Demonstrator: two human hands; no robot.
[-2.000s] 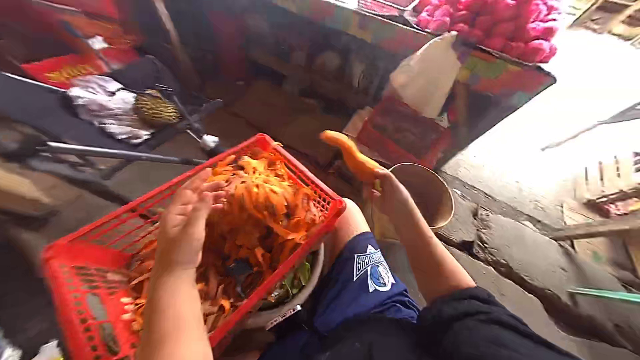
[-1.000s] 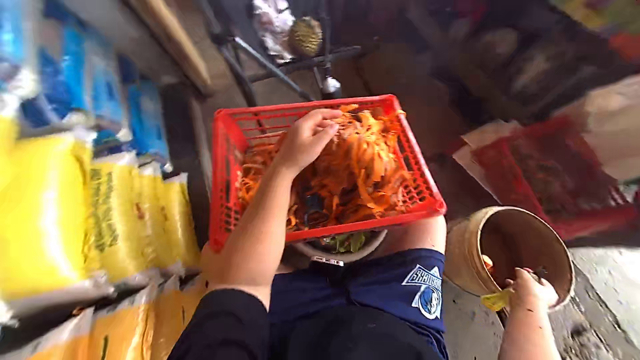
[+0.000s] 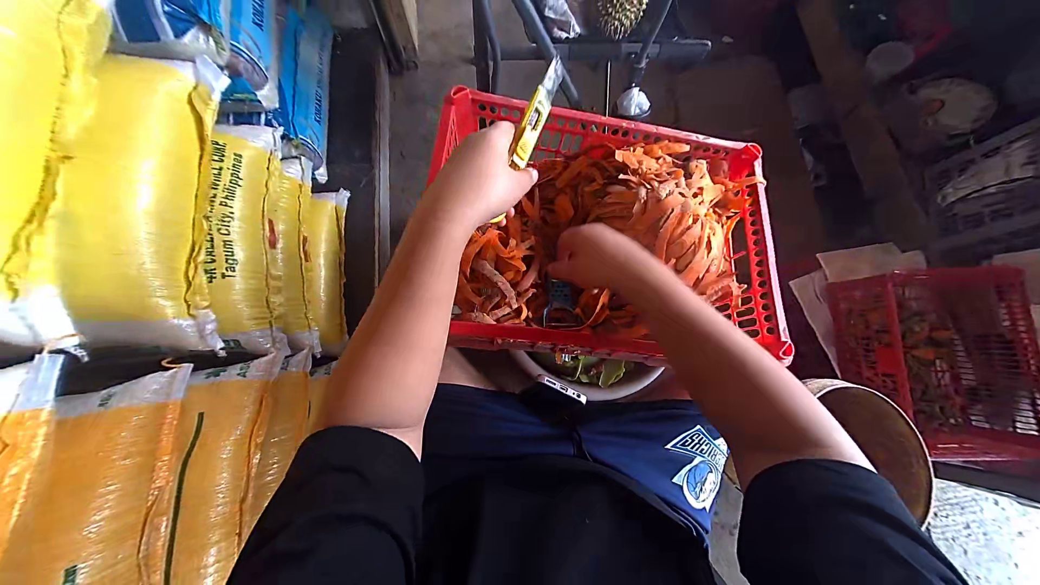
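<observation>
A red plastic crate (image 3: 760, 244) lies across my lap, heaped with orange carrot peelings (image 3: 650, 195). My left hand (image 3: 487, 175), over the crate's left part, grips a yellow snap-off utility knife (image 3: 532, 122) with its blade pointing up and away. My right hand (image 3: 597, 256) reaches into the peelings near the crate's middle, its fingers curled and slightly blurred; whether it holds anything is hidden. Just below its fingers, a dark tool, perhaps a peeler (image 3: 561, 296), lies among the peelings. Under the crate's near side is a bowl (image 3: 642, 386) with green leaves.
Yellow and orange woven sacks (image 3: 130, 187) stand at the left, with blue packs (image 3: 305, 89) behind. At my right are a round bin (image 3: 886, 439) and another red crate (image 3: 861, 349). Metal stand legs (image 3: 601, 50) rise beyond the crate; a phone (image 3: 562, 390) rests at my waist.
My right hand has moved from the round bin into the crate. The carrot it held two seconds ago is no longer seen. The knife now shows upright in my left hand.
</observation>
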